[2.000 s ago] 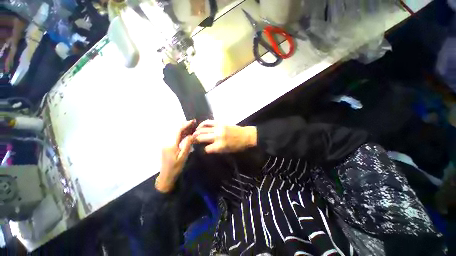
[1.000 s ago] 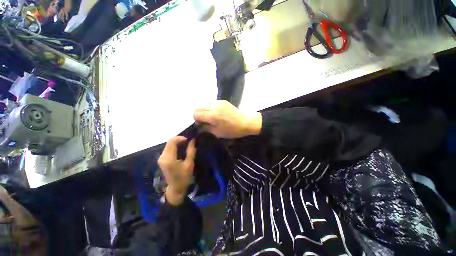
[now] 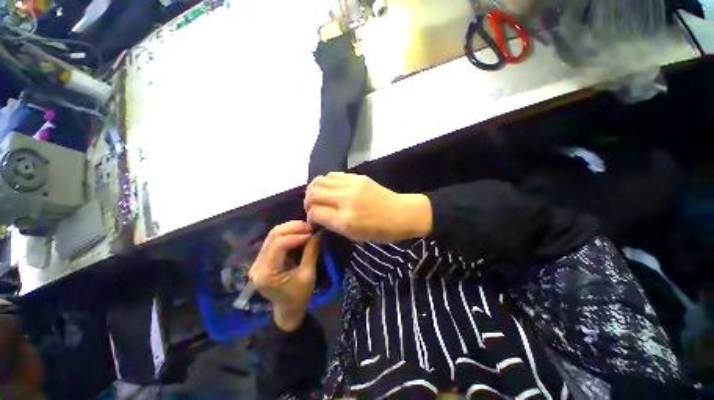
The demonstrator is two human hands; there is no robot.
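A dark fabric strip [image 3: 338, 105] runs from the needle area [image 3: 352, 14] at the top down over the table's front edge to my hands. My right hand [image 3: 368, 207] pinches the strip just off the edge. My left hand [image 3: 286, 269] is lower and to the left, with thumb and fingertips closed on the strip's near end. The fingertips of both hands nearly touch. The part of the strip between the fingers is dark and hard to make out.
Scissors with a red and a black loop [image 3: 510, 37] lie right of the needle area. A crumpled clear plastic bag [image 3: 636, 82] is at the table's right end. A grey machine [image 3: 39, 176] stands at the left. A blue bin [image 3: 215, 319] with scraps is below the table edge.
The strip stretches longer from the needle area towards me. My hands moved off the tabletop to in front of its edge and have come closer together again. The view has shifted, showing more of the blue bin.
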